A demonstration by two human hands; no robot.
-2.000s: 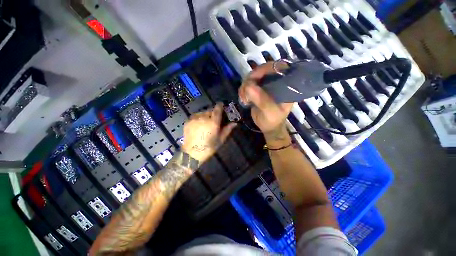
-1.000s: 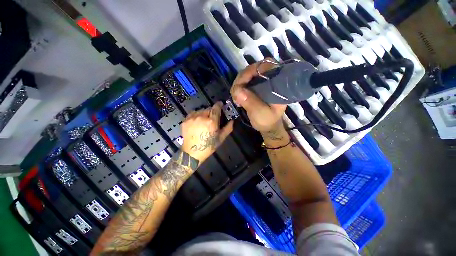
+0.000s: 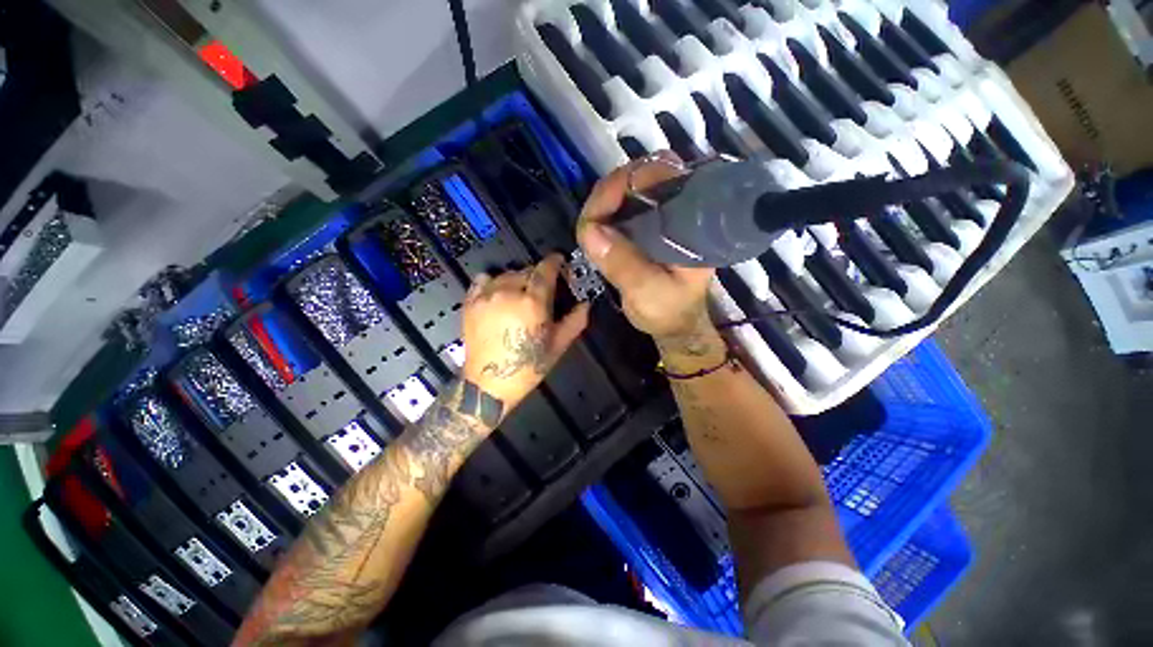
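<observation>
My right hand (image 3: 647, 272) is closed around the grey electric screwdriver (image 3: 708, 215), whose black cord runs off to the right. The screwdriver's tip is hidden behind my hand. A silver metal plate (image 3: 583, 278) lies on the black housing (image 3: 544, 217) between my two hands. My left hand (image 3: 516, 324) rests on the neighbouring housings, with fingertips at the plate's left edge; whether it pinches anything is hidden. More housings lie side by side to the left, each with a silver plate (image 3: 297, 488) on it.
Bins of screws (image 3: 334, 301) stand behind the housings. A white molded tray (image 3: 809, 389) with black blade-shaped parts is at the upper right. A blue perforated crate (image 3: 929, 436) is below it. A cardboard box (image 3: 1075, 95) stands at the far right. The green belt (image 3: 18, 544) is at the left edge.
My right hand and the screwdriver have shifted slightly left, and the screwdriver's rear end has swung left. My left hand has stayed nearly in place.
</observation>
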